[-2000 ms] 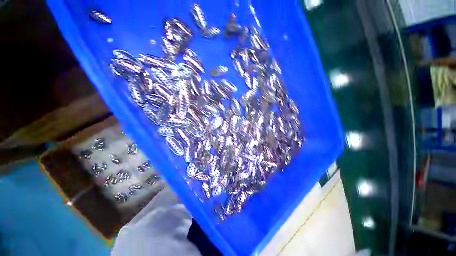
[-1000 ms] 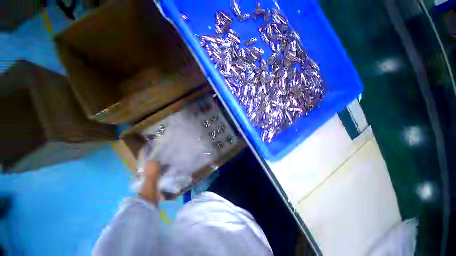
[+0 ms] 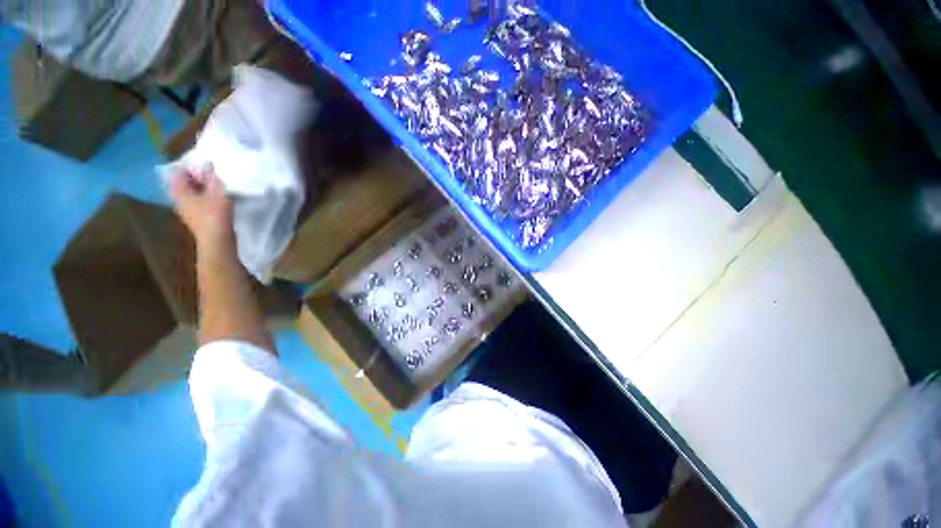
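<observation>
My left hand (image 3: 204, 196) is at the left, fingers closed on a crumpled white film sheet or bag (image 3: 258, 155). The film hangs over the brown cartons, left of the blue bin. An open carton (image 3: 353, 356) lies below and right of the film. In it, small clusters of silver parts (image 3: 433, 299) lie in rows on a white sheet. The blue bin (image 3: 619, 196) holds a loose heap of shiny silver parts (image 3: 526, 124) and is cut off by the top edge. My right hand is not in view.
White boards (image 3: 722, 299) run right of the cartons, with a slot near the bin. Translucent film (image 3: 887, 464) lies at the lower right. An empty-looking carton (image 3: 129, 289) stands on the blue floor. A dark green surface (image 3: 825, 134) lies beyond the boards.
My left hand has moved up and left with the film, from over the carton to beside it. The rows of parts are now uncovered. The bin appears slightly higher and further left in view.
</observation>
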